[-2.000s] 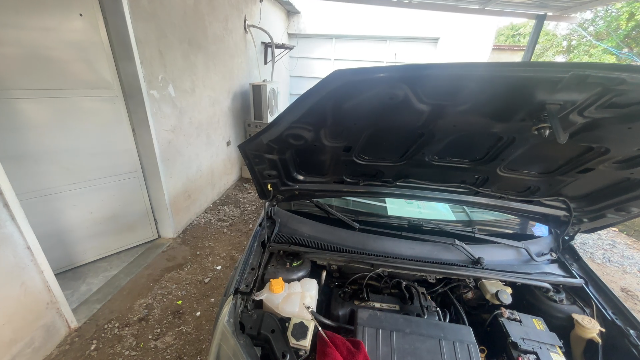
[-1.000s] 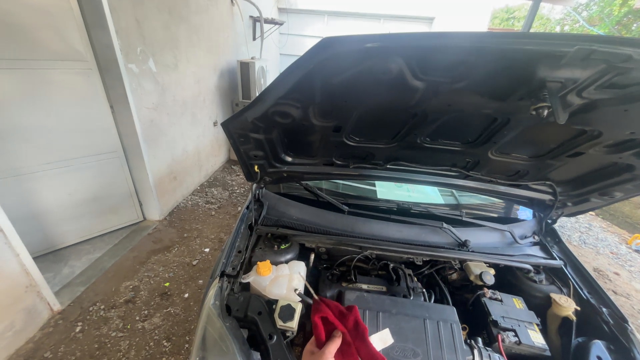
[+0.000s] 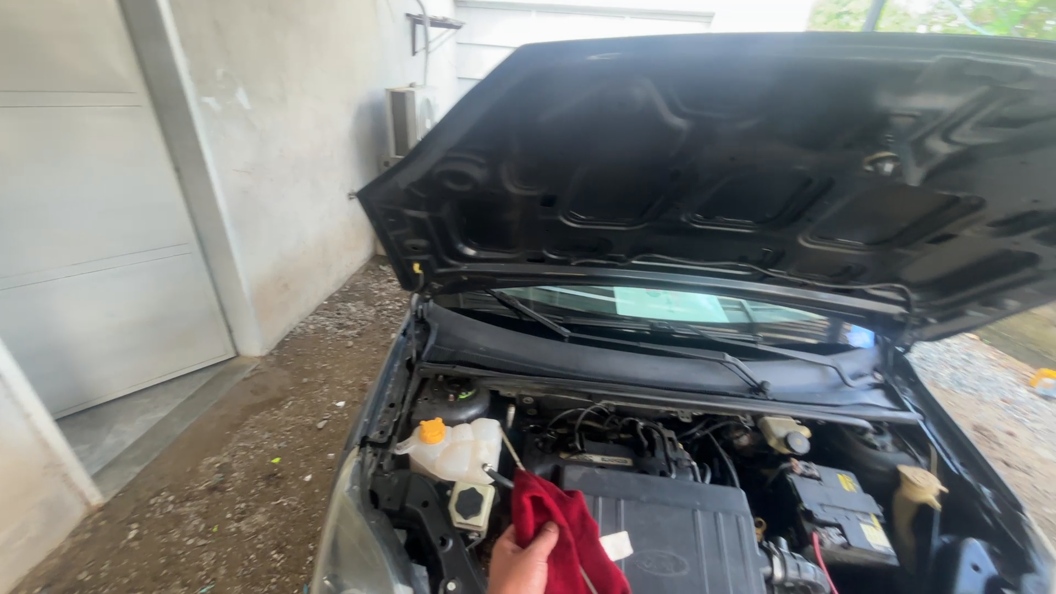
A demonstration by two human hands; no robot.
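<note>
My left hand comes up from the bottom edge and pinches a red cloth with a white tag, thumb on top. A thin metal rod shows just above the cloth, and a thin line also shows at the cloth's lower edge; whether they are one piece I cannot tell. Behind and left of the cloth stands a white plastic coolant reservoir with an orange cap. Below it sits a smaller reservoir with a black cap. The dark plastic engine cover lies right of the cloth. My right hand is out of view.
The raised black hood spans the upper view. A car battery, a brake fluid reservoir and a washer filler neck are at the right. A wall and grey door stand left, beside gravelly ground.
My left hand, out of view two seconds ago, has come into view with the red cloth. More of the cloth shows now than in the earliest frame. The view has shifted slightly.
</note>
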